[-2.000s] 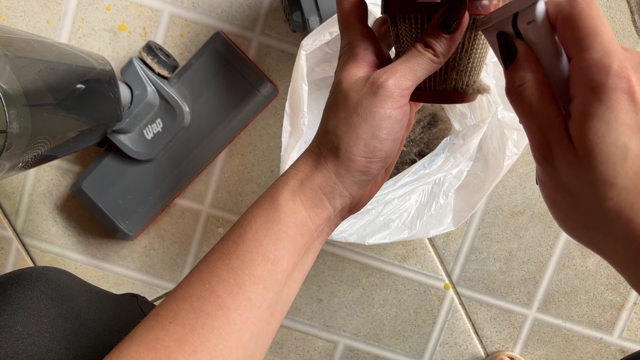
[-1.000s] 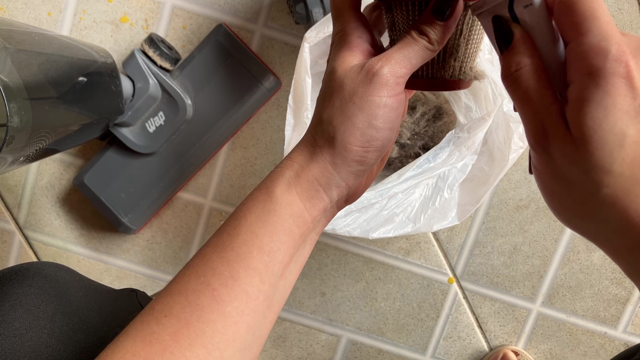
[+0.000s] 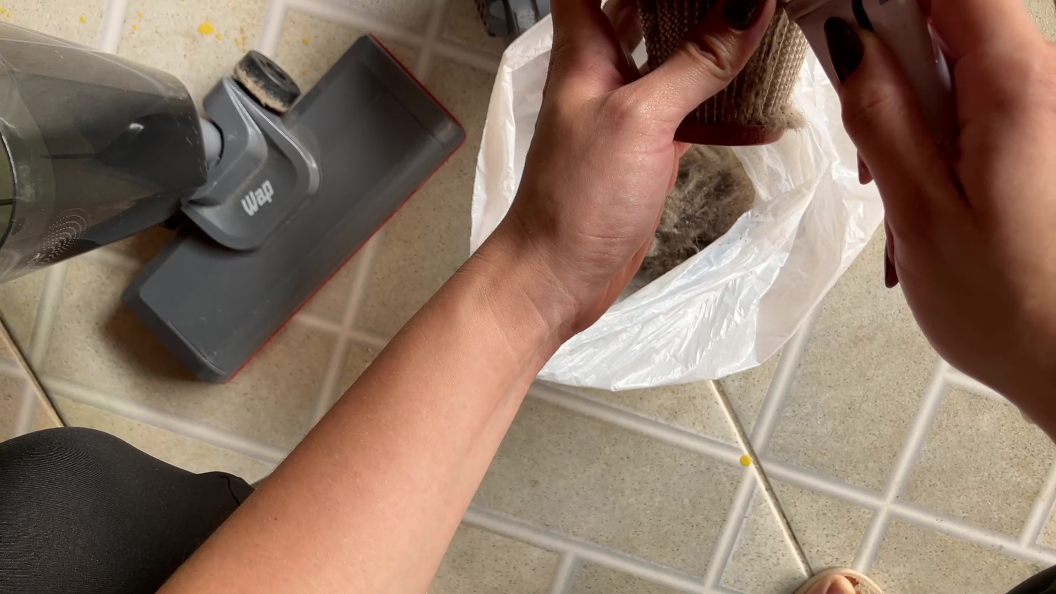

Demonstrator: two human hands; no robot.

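My left hand (image 3: 610,157) grips a pleated cylindrical vacuum filter (image 3: 742,87), brownish with dust and with a dark red rim at its lower end. At the upper right, my right hand (image 3: 949,165) is closed around a pale grey plastic tool (image 3: 899,66), whose end is close beside the filter. What that tool is cannot be told, as the frame's top edge and my fingers hide much of it. Below both hands an open white plastic bag (image 3: 701,330) lies on the floor, with a clump of grey-brown dust and hair (image 3: 701,210) inside.
A grey Wap vacuum floor head (image 3: 330,198) rests at the left, joined to a transparent dark vacuum body (image 3: 99,148). Part of a grey plastic piece (image 3: 511,12) shows at the top edge. The floor is tiled (image 3: 602,470). My knee is at the lower left.
Both hands and the filter have shifted slightly upward in view. More of the dust clump shows beneath the filter than two seconds ago.
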